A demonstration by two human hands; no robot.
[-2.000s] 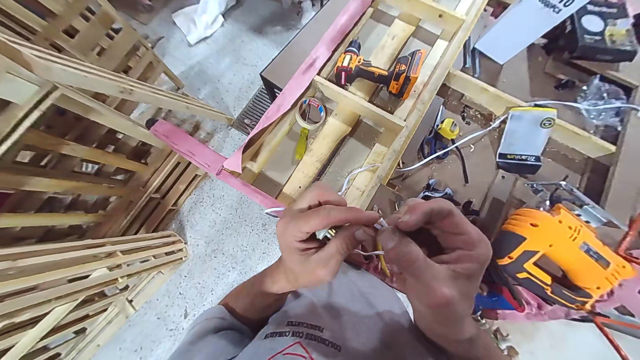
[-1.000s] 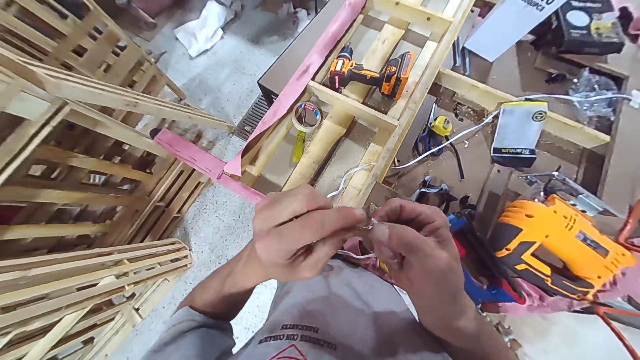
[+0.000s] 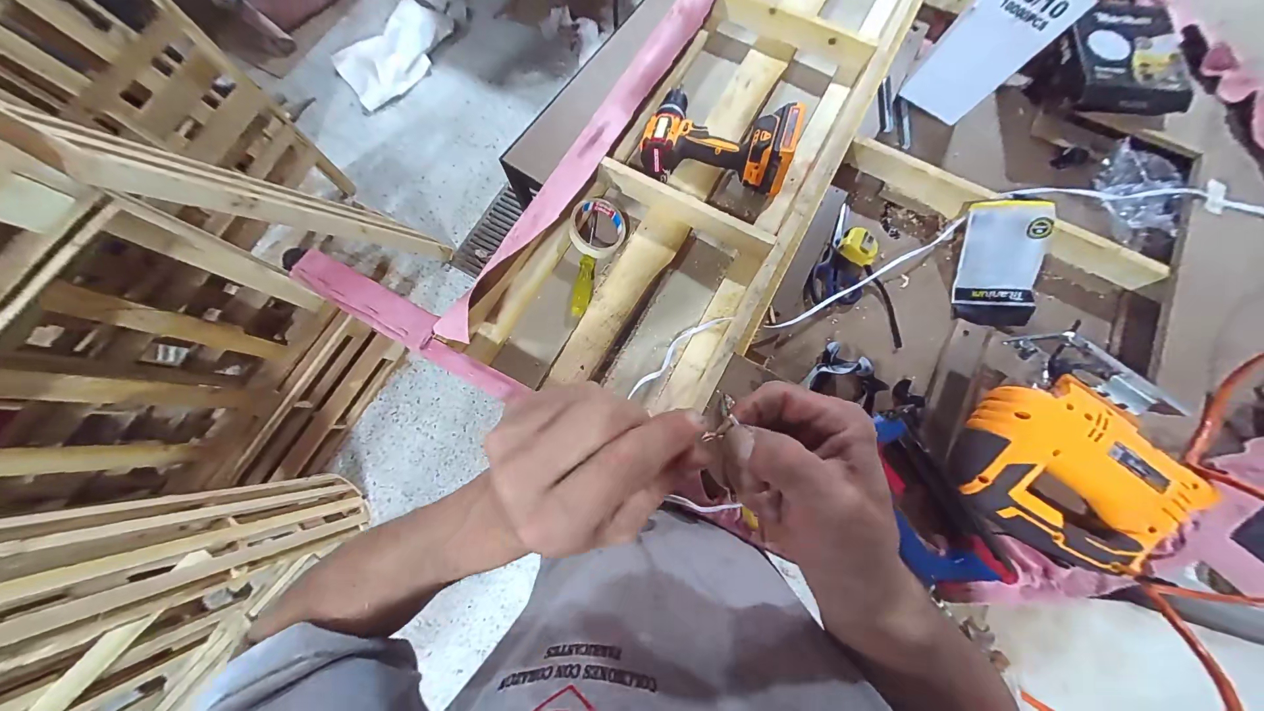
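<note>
My left hand [image 3: 592,469] and my right hand [image 3: 815,464] meet in front of my shirt, fingertips nearly touching. Between them I pinch the bared copper strands [image 3: 717,432] of a wire, one part in each hand; the strands are small and partly hidden by the fingers. A white cable [image 3: 681,346] runs over the wooden frame [image 3: 691,212] just beyond my hands, and a white length shows below them. On the frame lie an orange and black cordless drill [image 3: 719,146], a roll of tape [image 3: 598,229] and a yellow-handled tool [image 3: 583,286].
An orange jigsaw [image 3: 1081,474] lies at the right. Beyond it are a white and black box [image 3: 1002,259], a yellow tape measure [image 3: 857,247] and a clear plastic bag [image 3: 1141,193]. Wooden slatted frames [image 3: 178,326] stand at the left. Pink fabric [image 3: 592,128] edges the work frame.
My fingers have shifted around the wire, and bare copper strands now show between the fingertips. Both hands stay close together. The tools around them lie as before.
</note>
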